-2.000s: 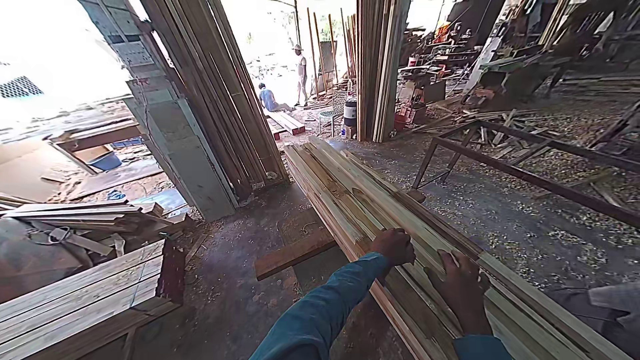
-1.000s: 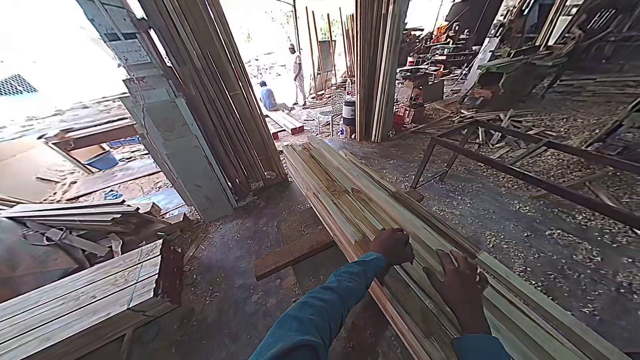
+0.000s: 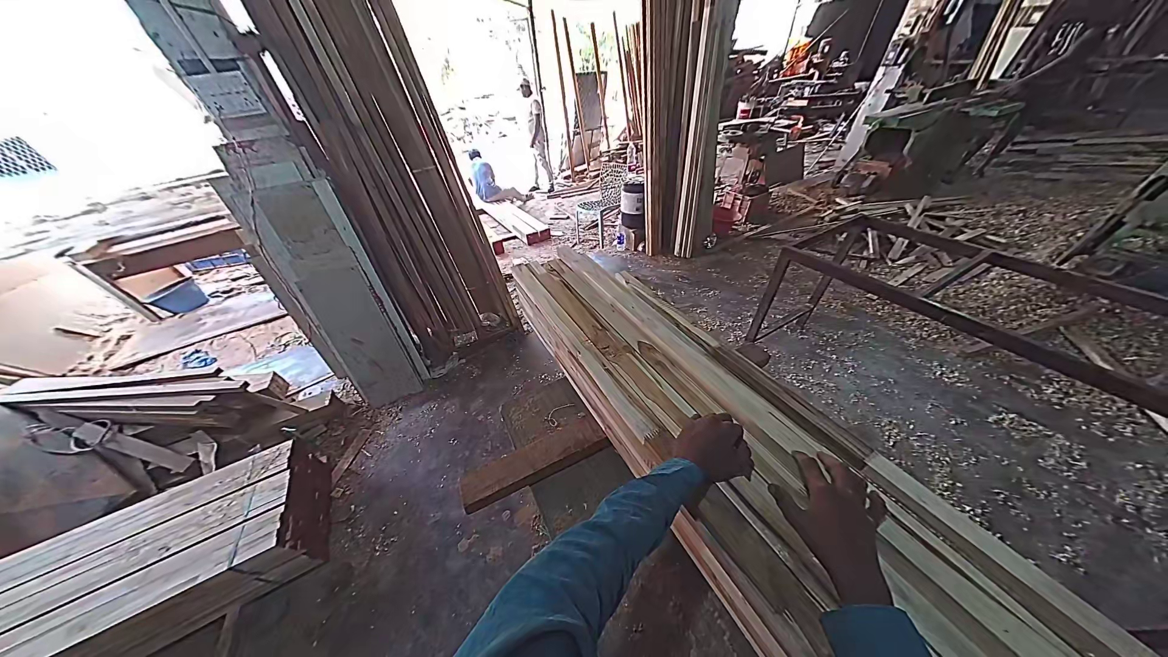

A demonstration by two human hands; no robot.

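A long stack of wooden boards (image 3: 657, 365) runs from the middle of the view to the lower right, lying on a wooden crosspiece (image 3: 534, 461). Near the stack's left side, my left hand (image 3: 714, 449) has its fingers curled down at the boards; whether it grips one is hidden. To its right, my right hand (image 3: 832, 511) rests on the boards with its fingers spread and holds nothing. Blue sleeves cover both forearms.
Another board stack (image 3: 146, 557) lies at the lower left. A metal frame (image 3: 958, 315) stands at the right. Tall planks lean beside a pillar (image 3: 319, 265). Two people are in the background, one seated (image 3: 488, 178), one standing (image 3: 538, 137). Shavings litter the floor.
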